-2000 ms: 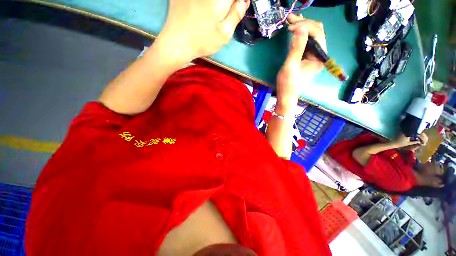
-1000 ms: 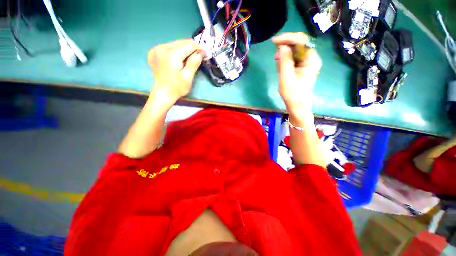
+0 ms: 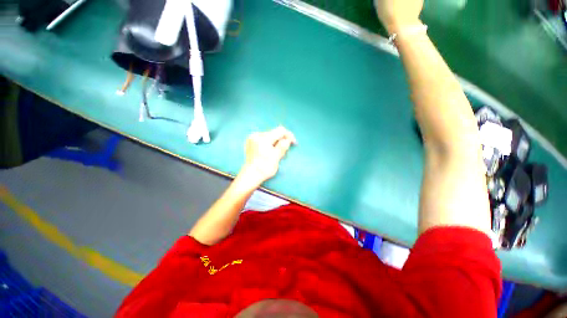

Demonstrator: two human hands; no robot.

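Note:
My left hand (image 3: 268,151) rests over the green mat near the bench's front edge, fingers curled; I cannot tell if it holds anything small. My right hand (image 3: 400,11) reaches far forward over the conveyor belt and is cut off by the top edge; its fingers are out of view. A camera body (image 3: 144,30) with a black end lies at the upper left, its thin coloured wires hanging loose from the black end. A white tail cable (image 3: 197,81) runs down from it to two white ends on the mat.
A heap of black housings with circuit boards (image 3: 516,180) lies at the right, beside my right forearm. The green conveyor belt (image 3: 479,49) runs along the far side behind a metal rail. The bench's front edge (image 3: 155,148) curves before me. Blue crate parts show below it.
My right hand has moved from the bench to far forward over the belt. My left hand is away from the board and wires it was at. The view has shifted; that board is no longer seen.

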